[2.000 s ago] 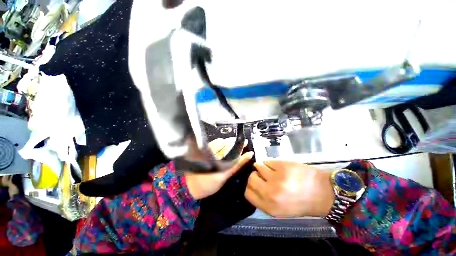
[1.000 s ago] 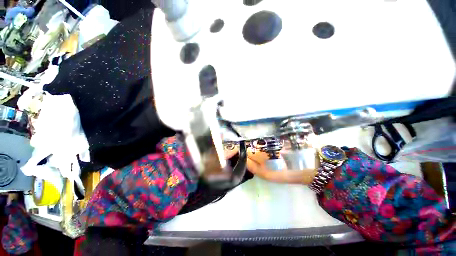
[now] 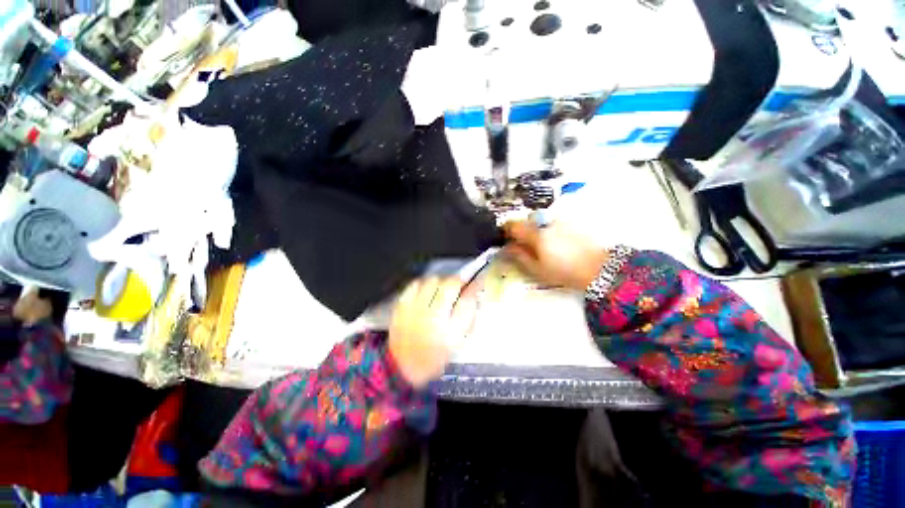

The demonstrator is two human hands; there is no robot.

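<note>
The black garment panel lies left of the sewing machine, and its right corner reaches the presser foot. Tiny light specks show on its upper part. My right hand is right at the needle area, with bent fingertips closed on the panel's corner. My left hand is blurred, at the panel's lower edge and nearer the table front. A thin dark line and a whitish edge show beside its fingers; its grip is unclear. The needle tip is too small to make out.
Black-handled scissors lie right of the needle, near a clear plastic bag. A tan-edged tray is far right. White scraps, yellow tape and a grey round-grilled housing are left. Another person's hand shows far left.
The view has drawn back from the machine head, showing more table. My left hand has come away from the needle, left and towards the front edge. My right hand stays by the needle.
</note>
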